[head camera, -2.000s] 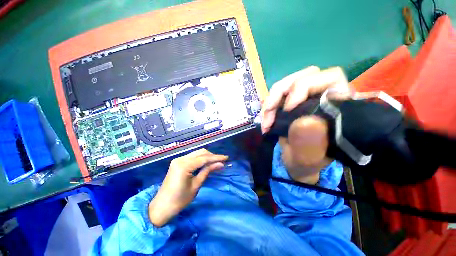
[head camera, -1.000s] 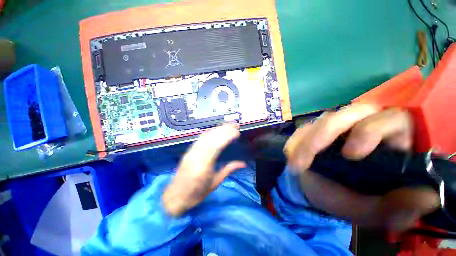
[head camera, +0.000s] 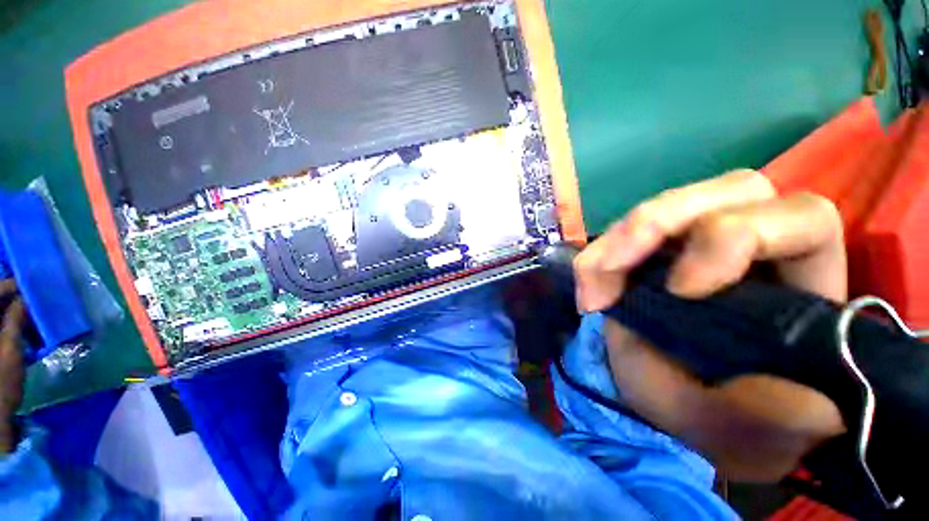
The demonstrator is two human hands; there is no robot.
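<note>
The open laptop base [head camera: 306, 214] lies in an orange-red foam tray [head camera: 563, 153], battery at the far side, green motherboard at the left, fan near the middle. My right hand [head camera: 723, 254] is closed around a black electric screwdriver [head camera: 754, 326] with a wire hanger loop, its front end beside the base's near right corner. Whether the tip touches cannot be told. My left hand [head camera: 10, 351] is at the left picture edge by the blue parts bin [head camera: 46, 275], dark and cut off. Its fingers and anything in them cannot be made out.
The bin sits with a clear plastic bag [head camera: 90, 280] on the green bench [head camera: 693, 81]. Orange-red foam pieces [head camera: 886, 193] stand at the right. A blue tote [head camera: 232, 427] with white sheets [head camera: 153, 448] is below the bench edge.
My left hand has moved from the laptop's near edge left to the blue bin. My right hand keeps the screwdriver, now with its front end nearer the laptop's corner. The view has shifted.
</note>
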